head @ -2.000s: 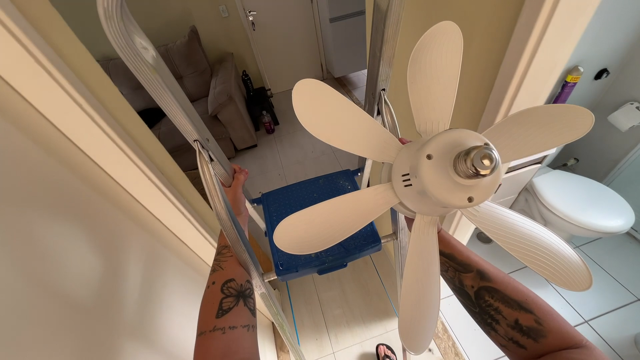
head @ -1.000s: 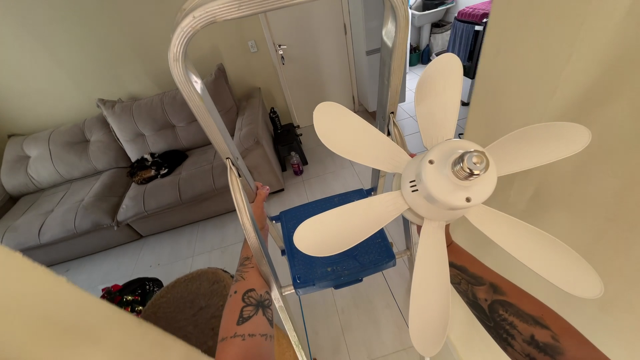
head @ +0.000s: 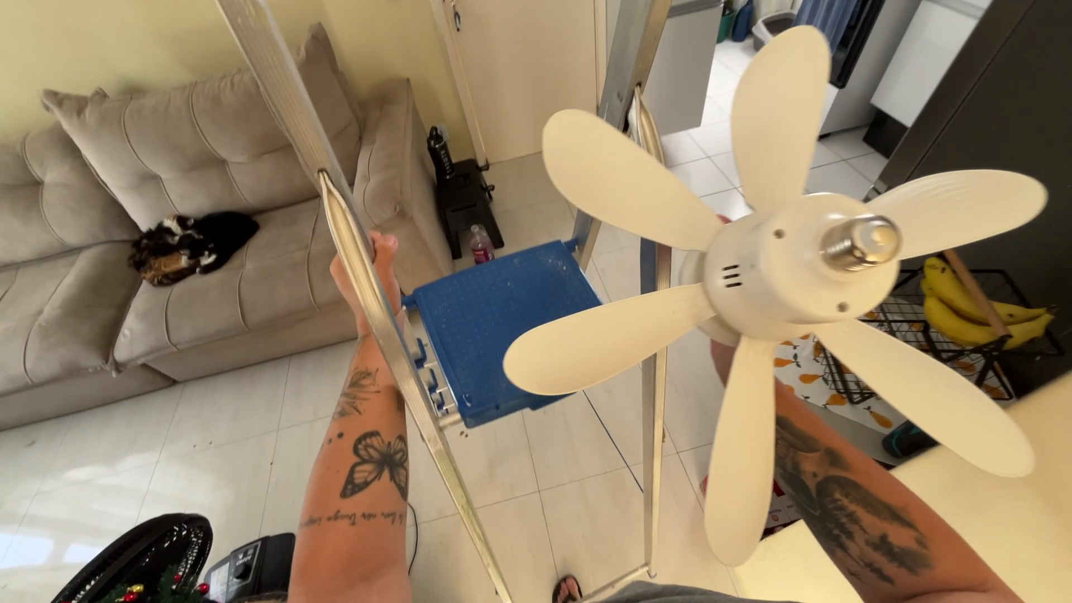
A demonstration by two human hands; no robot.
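Observation:
My left hand is wrapped around the left rail of an aluminium stepladder, below the rail's hinged joint. At the right, a cream fan with several blades and a metal screw base faces up toward me. My right hand is mostly hidden behind the fan's hub; the forearm rises to it from the lower right, and the hand appears to hold the fan and lie near the ladder's right rail. The ladder's blue plastic platform lies between the rails, left of and partly behind the blades.
Cats lie on a beige sofa at the left. A door and a bottle are beyond the ladder. At the right, bananas sit in a wire basket. A black fan is at lower left; a sandalled foot is below.
The ladder and the fan have been carried from beside a bathroom doorway into the room with the sofa. The view has moved along; both hands keep their places.

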